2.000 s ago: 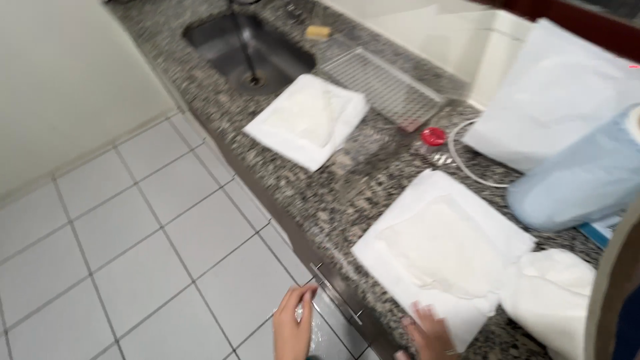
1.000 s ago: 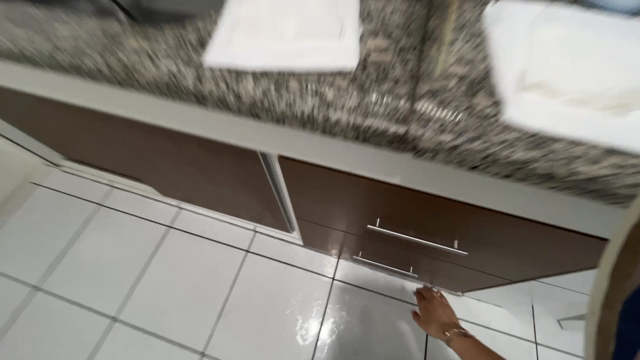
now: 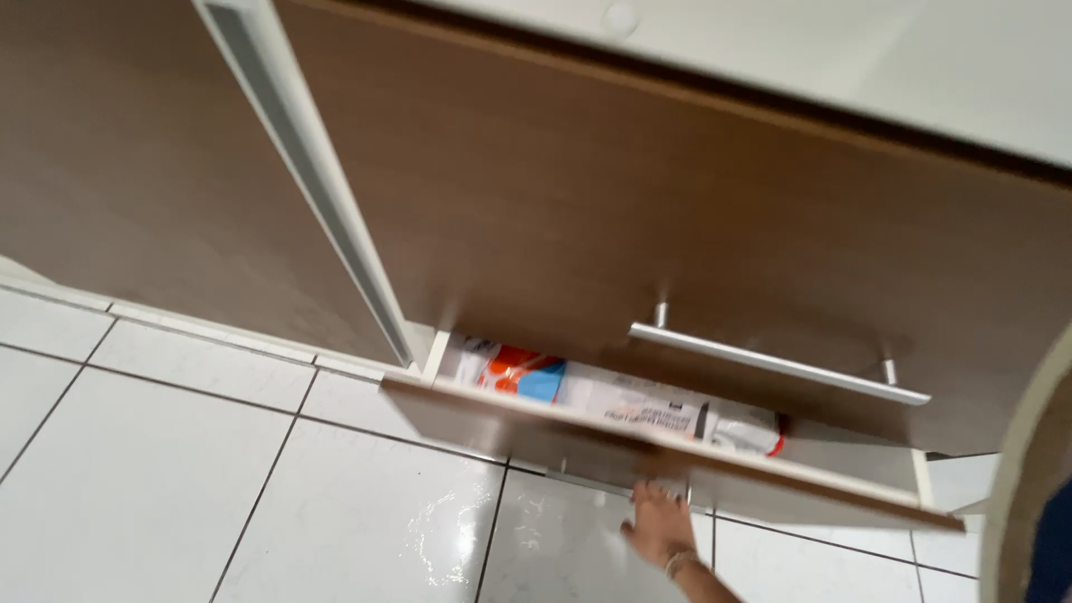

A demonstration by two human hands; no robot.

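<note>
A hand with a bracelet, which looks like my right hand (image 3: 662, 523), reaches from the bottom edge to the metal bar handle of the low drawer, its fingers curled at the handle. The brown-fronted lower drawer (image 3: 586, 440) stands partly pulled out. Inside it lie a red, white and blue plastic package (image 3: 523, 373), white packages bearing print (image 3: 645, 406) and a clear bag with a red edge (image 3: 749, 429). My left hand is outside the view.
Above the pulled-out drawer is a closed brown drawer front (image 3: 670, 209) with a metal bar handle (image 3: 779, 362). A brown cabinet door (image 3: 167, 184) with a metal edge strip stands at left. White floor tiles (image 3: 368, 511) lie below. A blurred rounded edge (image 3: 1017, 469) fills the right side.
The lower drawer, closed one second ago, is now partly pulled out, showing packages inside. My left hand, seen two seconds ago, has left the view. The view has moved down to the cabinets.
</note>
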